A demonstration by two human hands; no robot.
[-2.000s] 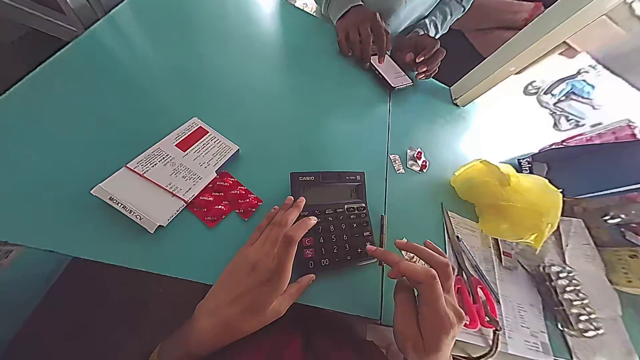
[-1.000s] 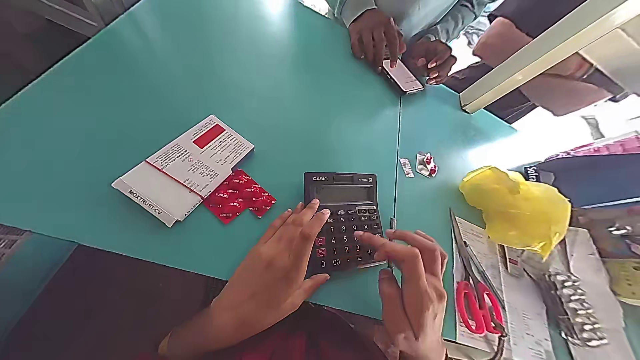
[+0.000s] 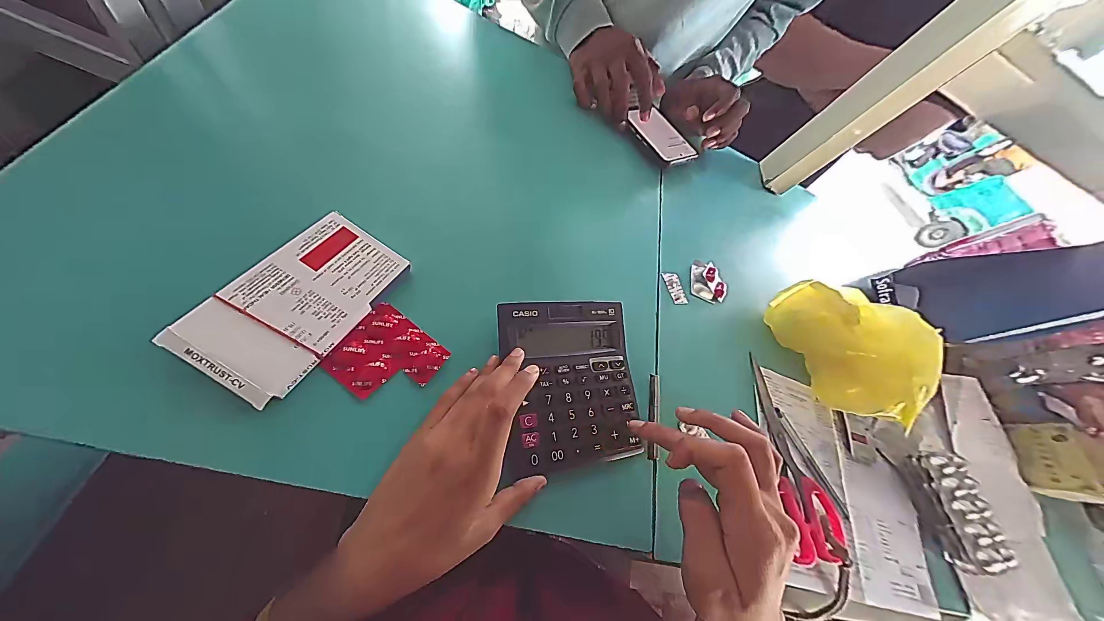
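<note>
A black Casio desk calculator [image 3: 573, 392] lies on the green table [image 3: 483, 207], digits showing on its display. My left hand [image 3: 457, 457] rests along its left side, fingers extended and fingertips on its edge below the display. My right hand [image 3: 733, 492] is at its lower right, the index fingertip at the keys by the right edge, the other fingers bent and holding nothing. To the left lie two flat white medicine boxes [image 3: 293, 302] with a red band around them. Red foil medicine strips [image 3: 379, 349] stick out beside them.
Across the table a person's hands [image 3: 660, 95] hold a smartphone [image 3: 662, 136]. Small cut blister pieces [image 3: 708, 282] lie right of the table seam. Farther right are a crumpled yellow plastic bag [image 3: 858, 349], red-handled scissors [image 3: 811, 517], papers [image 3: 888, 526] and silver blister strips [image 3: 966, 513]. A pale post [image 3: 880, 86] stands beyond.
My right index finger has moved from the middle keys a second ago to the calculator's lower right edge. My left hand stays beside the calculator.
</note>
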